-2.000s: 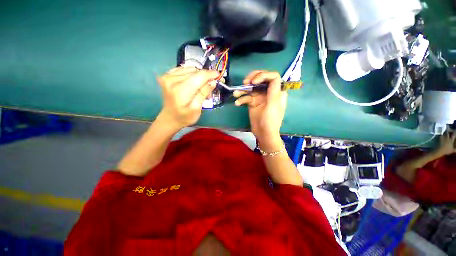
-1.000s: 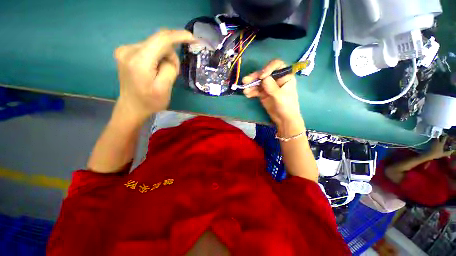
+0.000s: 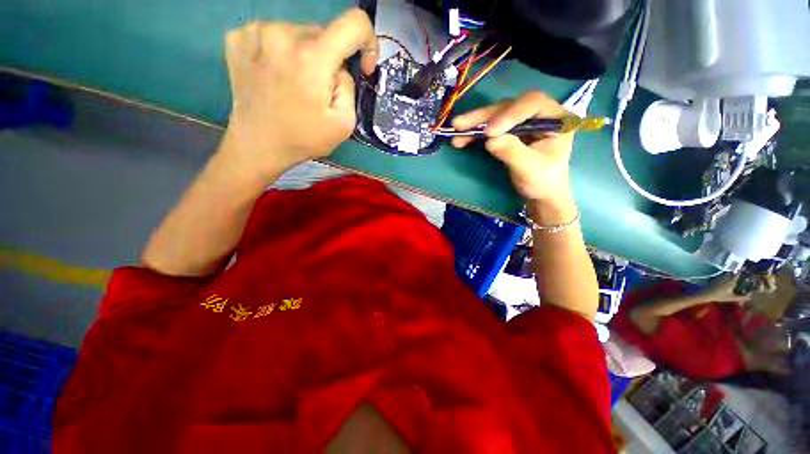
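The camera module (image 3: 404, 111) lies on the green mat with its circuit board facing up. Red, yellow and orange wires (image 3: 464, 87) run from it towards the black housing (image 3: 559, 31) at the top. My left hand (image 3: 297, 84) is at the module's left edge, fingers curled on it; part of that edge is hidden. My right hand (image 3: 528, 142) is shut on the tweezers (image 3: 533, 127), dark with a yellow end. Their tip touches the board's right edge by the wire ends. A white plug (image 3: 455, 22) shows above the module.
A white camera housing (image 3: 719, 44) with a looped white cable (image 3: 626, 168) is at right. Behind it is a heap of dark modules (image 3: 710, 191). A blue crate (image 3: 484, 244) stands below the bench edge. Another person in a red shirt (image 3: 688, 332) is at lower right.
The view has shifted, so the bench things sit further right. My left hand first came off the module's wires, then moved to its left edge. The tweezers stay in my right hand.
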